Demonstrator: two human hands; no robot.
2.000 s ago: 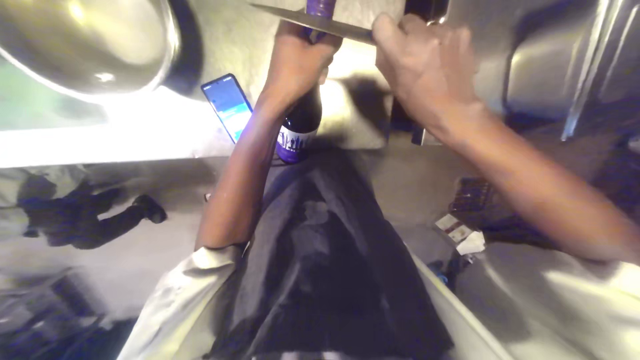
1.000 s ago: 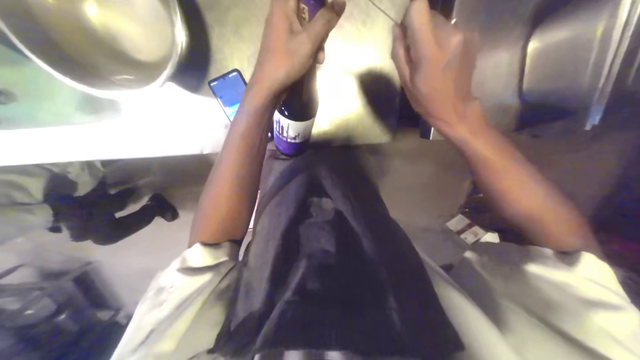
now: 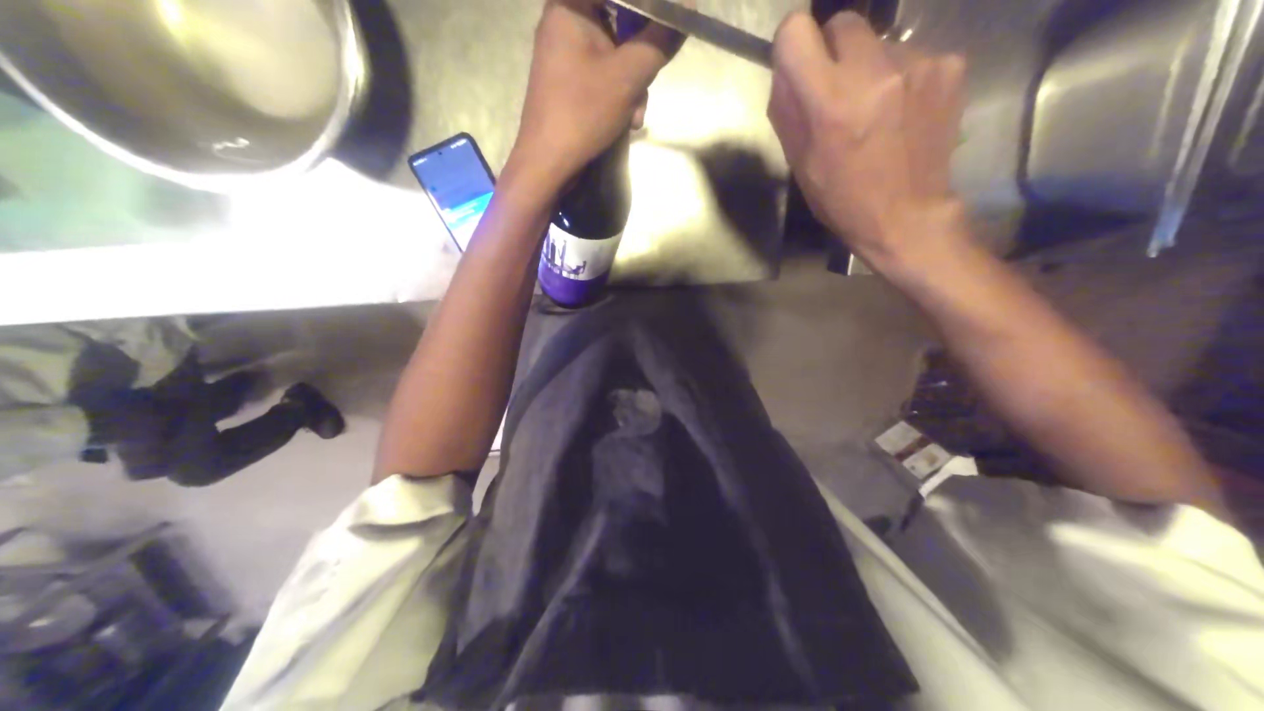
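A dark glass bottle (image 3: 583,247) with a white and purple label lies at the counter's front edge, its base toward my body. My left hand (image 3: 592,84) is closed around its neck. My right hand (image 3: 869,118) grips a knife, whose handle is hidden in the fist. The knife blade (image 3: 706,32) reaches left across the bottle's purple neck wrap, close to my left fingers. Whether blade and neck touch cannot be told. The bottle's mouth is out of view or hidden.
A smartphone (image 3: 454,183) with its screen lit lies left of my left forearm. A large metal bowl (image 3: 351,74) stands at the upper left. Sink-like metalwork (image 3: 1096,109) is at the right. Beyond the counter edge, a person's dark-clad leg (image 3: 237,425) shows at the left.
The blade lay across the bottle neck two seconds ago, stood off to the right one second ago, and is over the neck again. My left hand has stayed on the bottle.
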